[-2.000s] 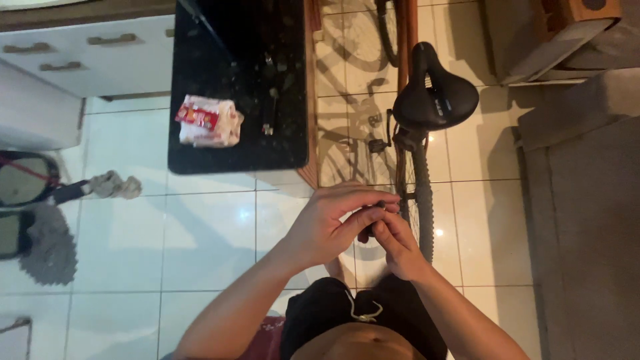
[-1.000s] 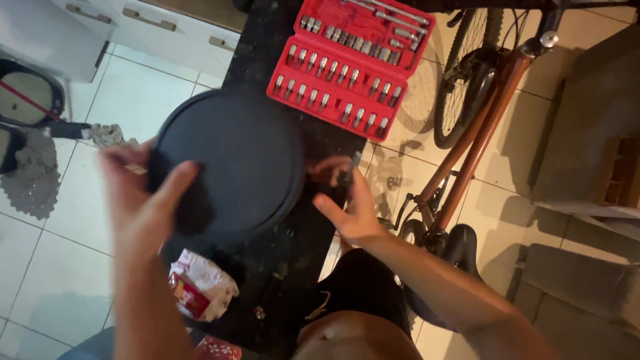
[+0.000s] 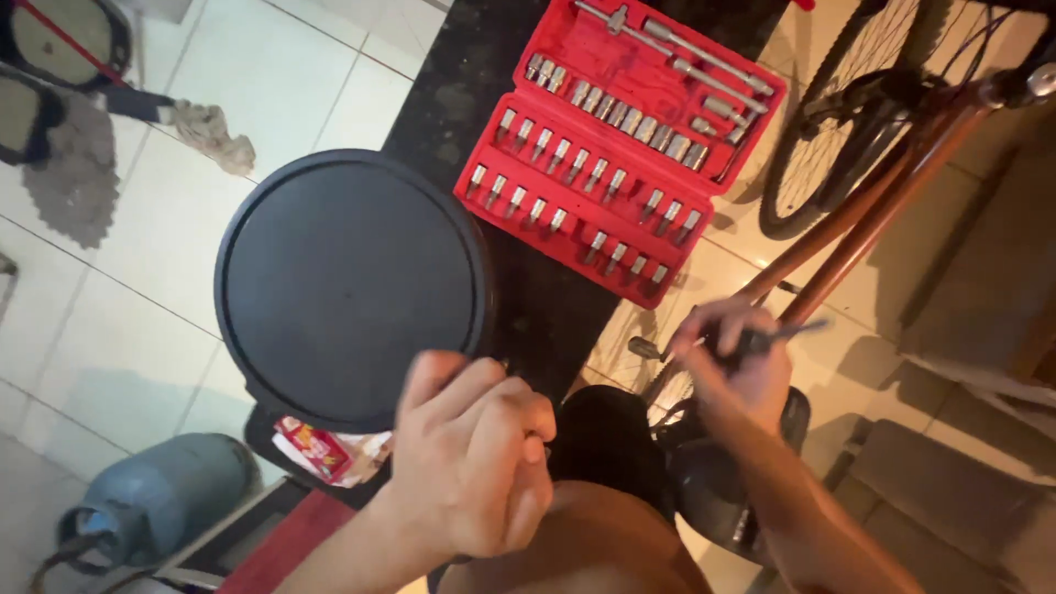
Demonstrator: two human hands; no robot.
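Note:
My left hand (image 3: 478, 462) is curled into a fist in front of my belly, near the edge of a round dark lid or tray (image 3: 351, 285); whether anything is inside it cannot be seen. To the right, my right hand (image 3: 738, 355) is closed around a small dark tool with a thin shaft (image 3: 800, 328), blurred. An open red socket set case (image 3: 586, 148) lies on the black stone countertop (image 3: 536, 309), with rows of sockets, bits and extension bars. A red and white packet (image 3: 318, 450) lies partly under the round dark thing.
An orange-brown bicycle frame (image 3: 879, 210) with its saddle (image 3: 722, 487) stands at the right. A gas cylinder (image 3: 169, 495) stands at lower left, a mop head (image 3: 210, 136) lies on the tiles at upper left, and a sofa (image 3: 949, 487) is at lower right.
My left hand has let go of the round dark thing and drawn back into a fist. My right hand keeps the dark tool. The view has shifted since two seconds ago.

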